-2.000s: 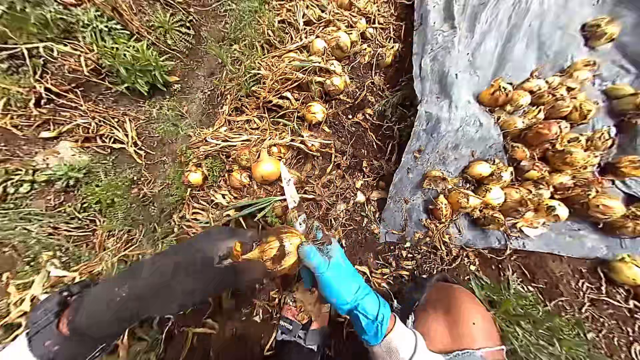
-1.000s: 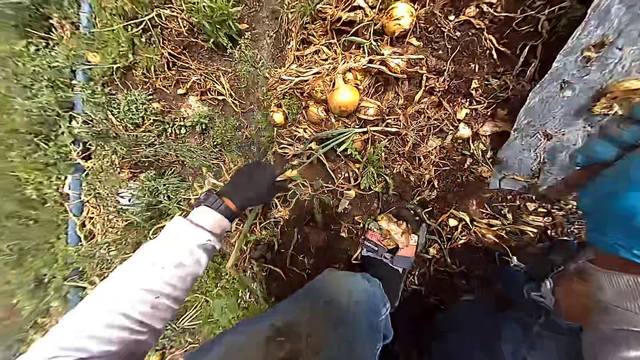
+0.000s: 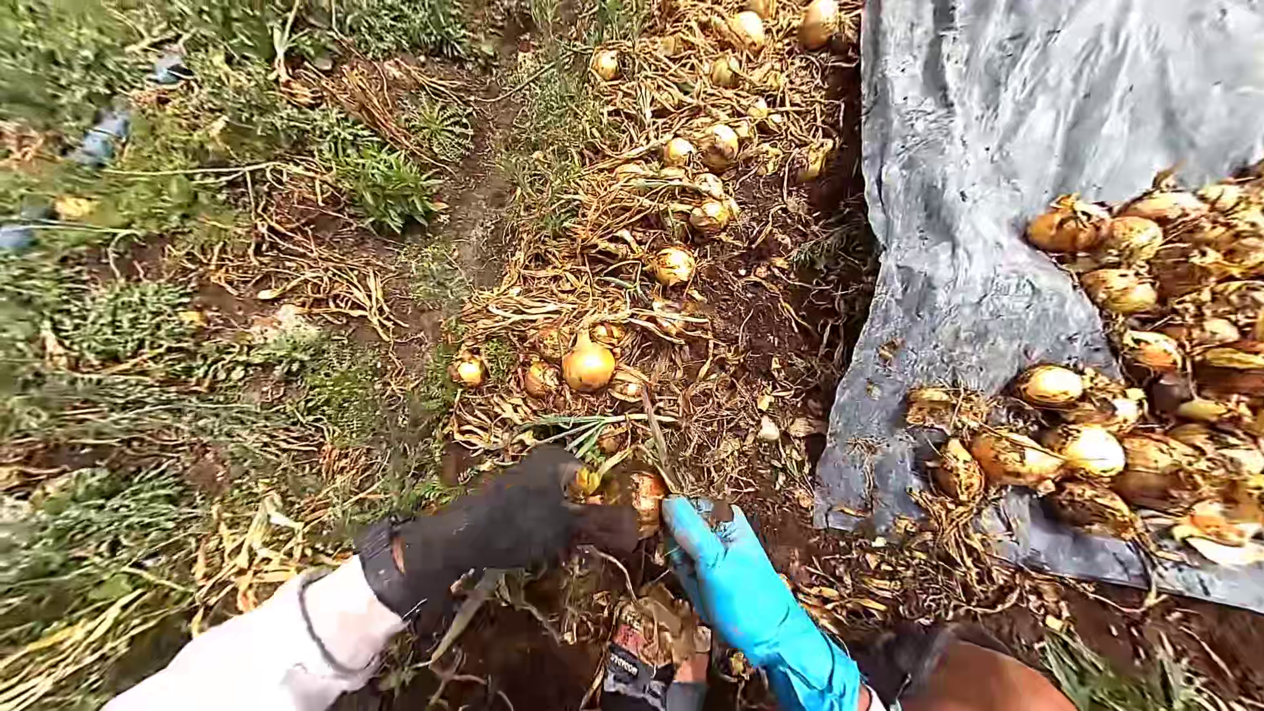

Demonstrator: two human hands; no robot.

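My left hand, in a black glove, is at the lower middle, its fingers around a yellow onion bulb with a green stem. Facing it, my right hand, in a blue glove, has its fingertips at a reddish-brown onion with a dry stalk pointing up. Which fingers bear on this onion is partly hidden. Just above the hands, a round golden onion lies on dry tops, with smaller onions beside it.
A grey plastic sheet lies on the right, with a heap of onions on it. More onions lie along the row ahead. Weeds grow on the left. My shoe is below the hands.
One second ago my hands were far apart, the right over the sheet's edge and the left by a green-topped plant; now they are together over the row. The view has shifted right.
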